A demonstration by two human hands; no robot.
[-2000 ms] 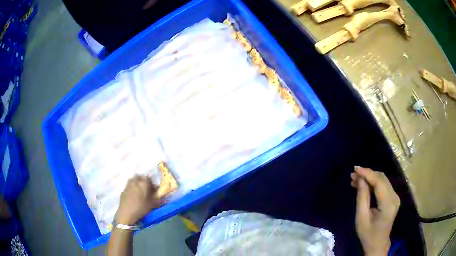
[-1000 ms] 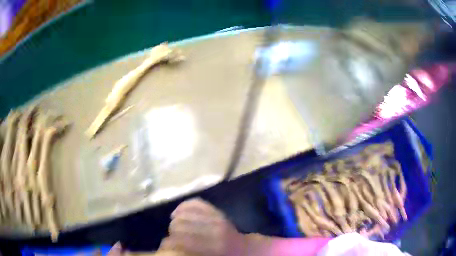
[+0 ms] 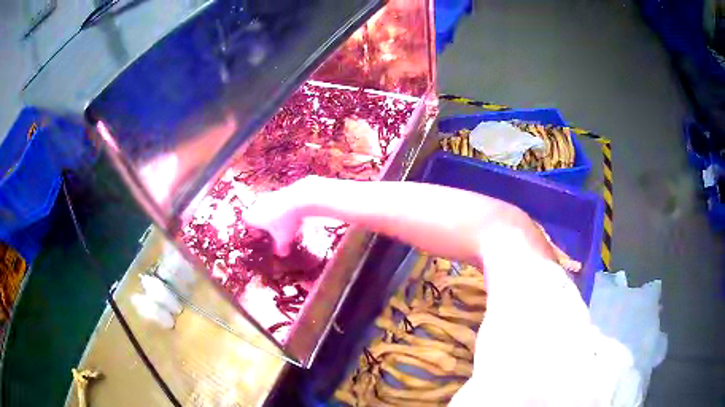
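Note:
My right hand reaches into the heat-lamp box, its bare forearm crossing the box's near wall. The fingers point down among scattered thin dark straps under pink-red light. Glare and blur hide whether the fingers hold a strap. A tilted clear panel with a metal frame stands over the box's left side. My left hand is not in view.
A blue-violet tray with tan legs, some with dark straps on them, lies right of the box, partly under my arm. Another blue tray of legs stands behind. A black cable crosses the bench at lower left.
The view has swung right, from the white-lined tray past the bench to the heat-lamp box. My right hand has moved from beside the bench into the box. My left hand has left the view.

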